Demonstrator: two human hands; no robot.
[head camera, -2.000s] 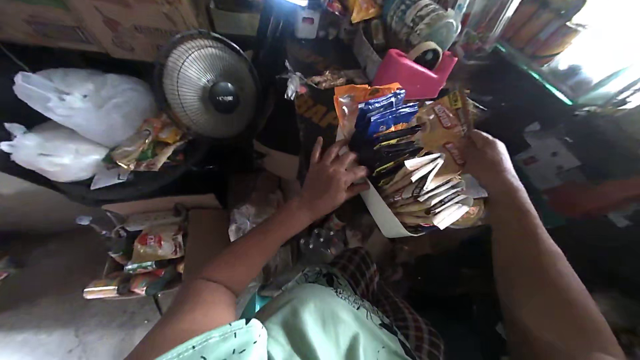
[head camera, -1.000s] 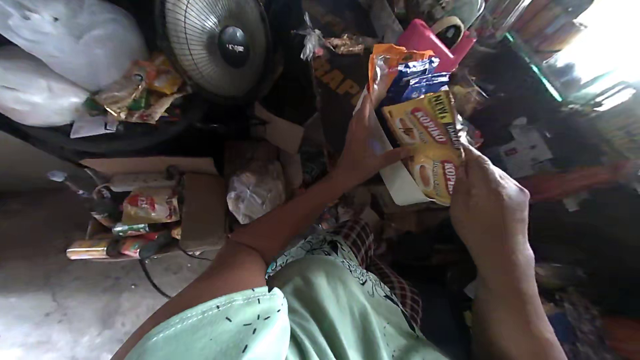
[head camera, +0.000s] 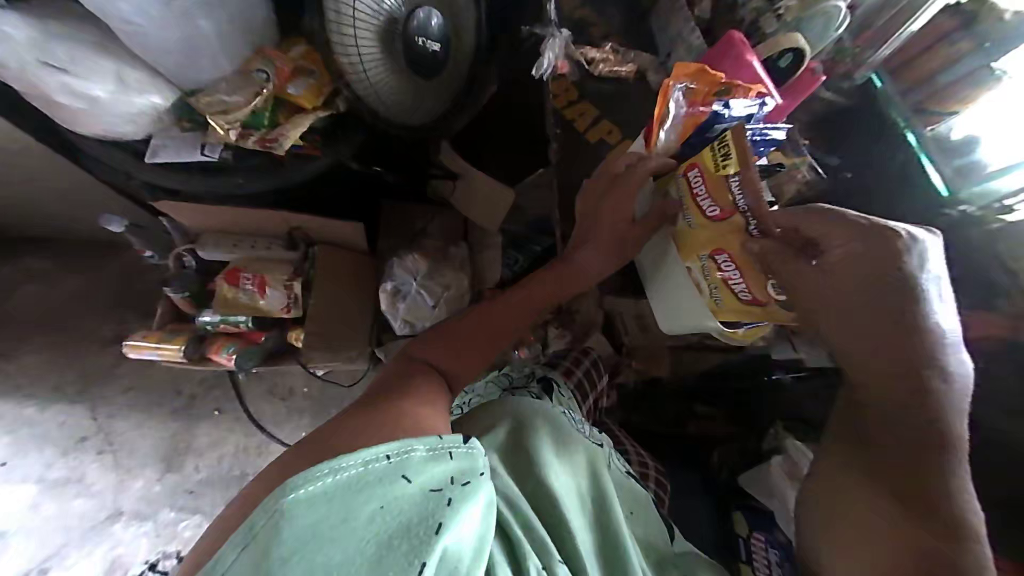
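Note:
Yellow-brown Kopiko coffee sachets (head camera: 708, 232) stand in a white plastic container (head camera: 668, 292) at centre right. My right hand (head camera: 840, 272) grips the sachets by their right edge. On the container's left side, my left hand (head camera: 616, 208) has its fingers over the rim, with its fingertips against the left edge of the sachets. Behind them, orange packets (head camera: 688, 100) and blue packets (head camera: 740, 112) rise from the container's far end. What lies under the front sachets is hidden.
A fan (head camera: 408, 56) stands at the upper left beside white plastic bags (head camera: 88, 72). On the floor at left, a cardboard box (head camera: 340, 308) holds bottles, packets and a power strip. A pink plastic container (head camera: 744, 64) is behind the packets. A black cable (head camera: 248, 412) crosses the floor.
The sachets were fanned out in the container two seconds ago; now they lie together with a broad front facing me. My left hand has moved up along the container's side since one second ago.

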